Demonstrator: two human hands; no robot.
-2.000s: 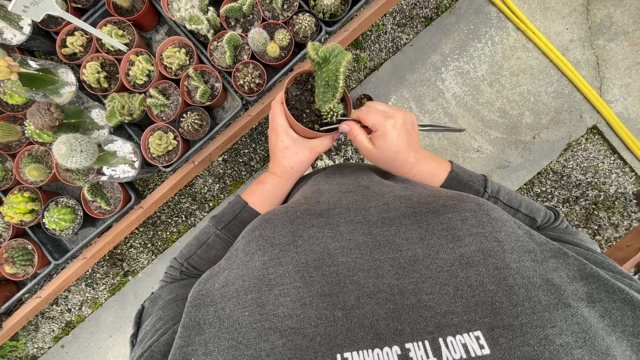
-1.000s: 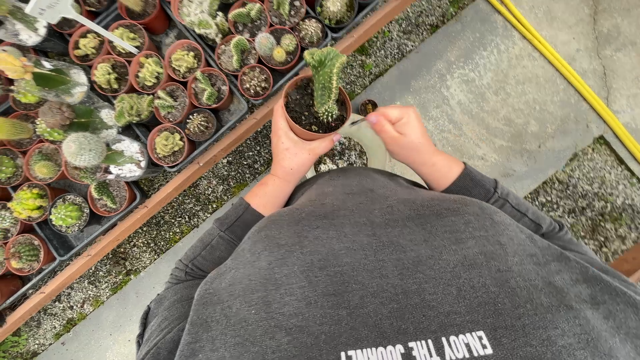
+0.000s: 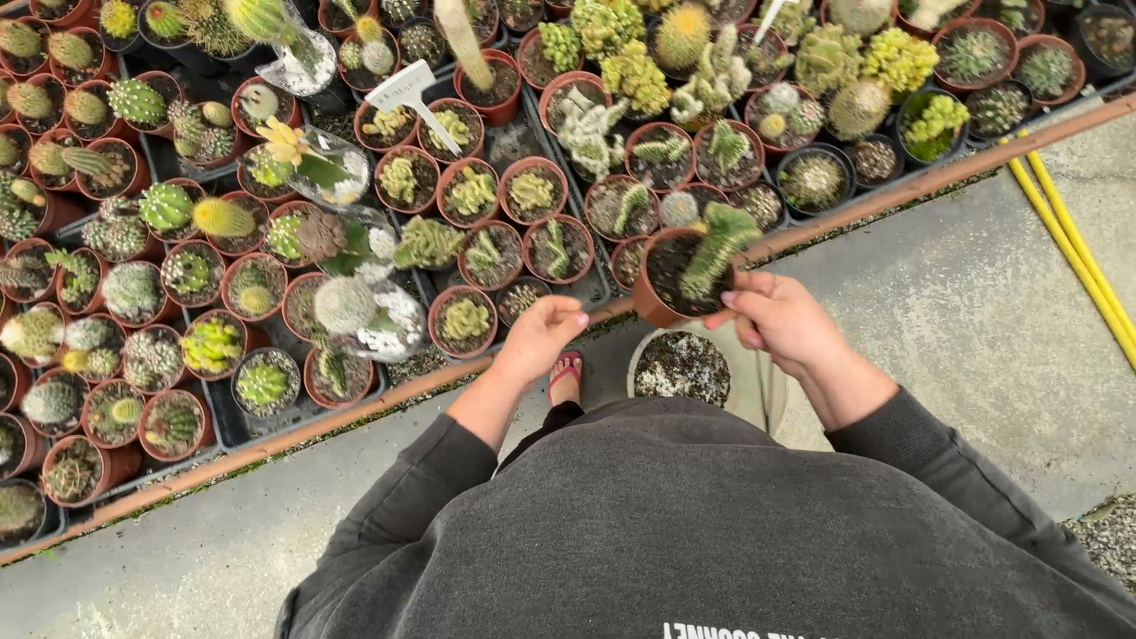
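A terracotta-coloured pot (image 3: 661, 297) of dark soil holds a crested green cactus (image 3: 721, 248) that leans to the right. My right hand (image 3: 785, 319) grips this pot by its right side, fingers at the rim. My left hand (image 3: 543, 342) is held to the left of the pot, touching nothing, with thumb and fingertips near each other. Below the held pot stands a round pale container (image 3: 682, 366) with a speckled gritty mix in it. The metal tool seen earlier does not show now.
Black trays (image 3: 253, 426) crowded with small potted cacti fill the upper left, bordered by a wooden edge rail (image 3: 426, 377). A white plant label (image 3: 404, 89) bearing writing stands among them. Yellow hoses (image 3: 1078, 248) cross the concrete floor at the right. A sandalled foot (image 3: 565, 377) is below.
The pot has passed from my left hand to my right. My left hand has let go and is apart from it. The slim metal tool is no longer seen. The view has shifted towards the trays.
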